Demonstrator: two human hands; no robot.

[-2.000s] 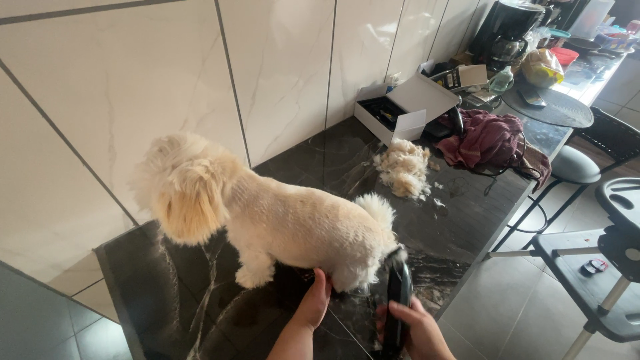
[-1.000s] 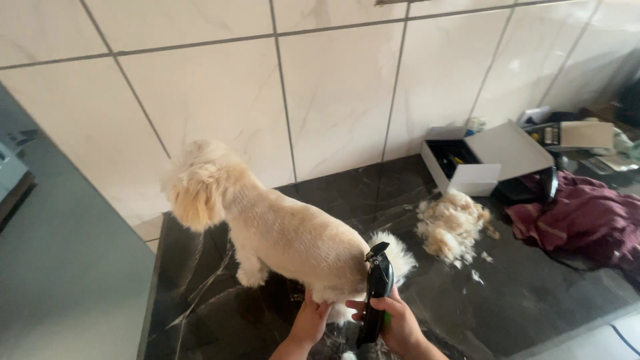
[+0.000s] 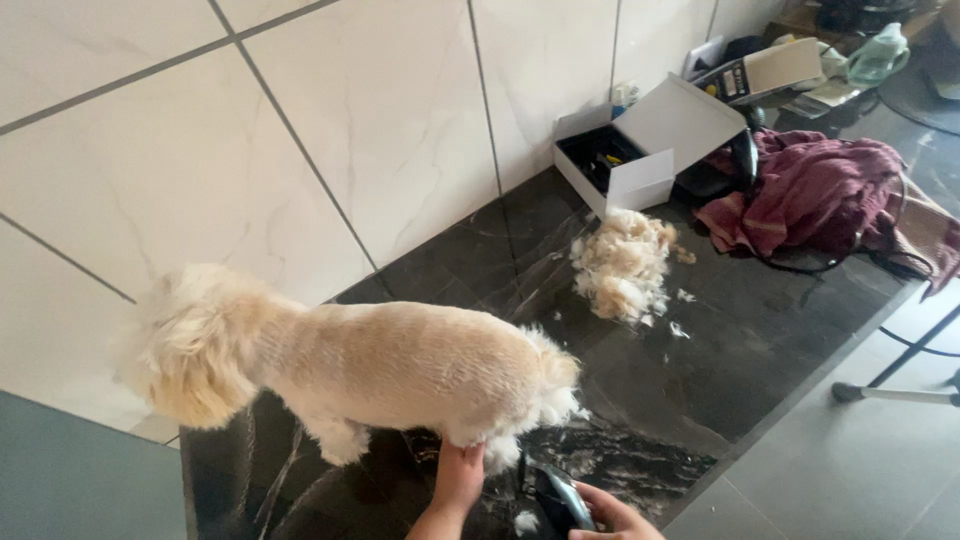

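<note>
A cream-coloured dog (image 3: 405, 360) with a short-clipped body and a fluffy head stands on the black marbled counter (image 3: 750, 352), its head to the left. My left hand (image 3: 461, 469) reaches under its rear by the hind leg; the fingers are mostly hidden behind the fur. In my right hand (image 3: 611, 514) is a black hair clipper (image 3: 561, 499), its head just right of the hind paw and apart from the fur. A small tuft of cut fur (image 3: 526, 523) lies left of the clipper. The dog's tail (image 3: 556, 379) is fluffy.
A pile of cut fur (image 3: 624, 266) lies behind the dog. Beyond it are an open white box (image 3: 641, 184), a maroon towel (image 3: 825, 191) with a black cord, and a clear bottle (image 3: 877, 56). A tiled wall (image 3: 375, 112) borders the counter; its front edge drops to the floor at right.
The clipper has moved down from the dog's rump, near the tail, to beside the hind paw. My left hand stays by the hind leg. The view has shifted closer.
</note>
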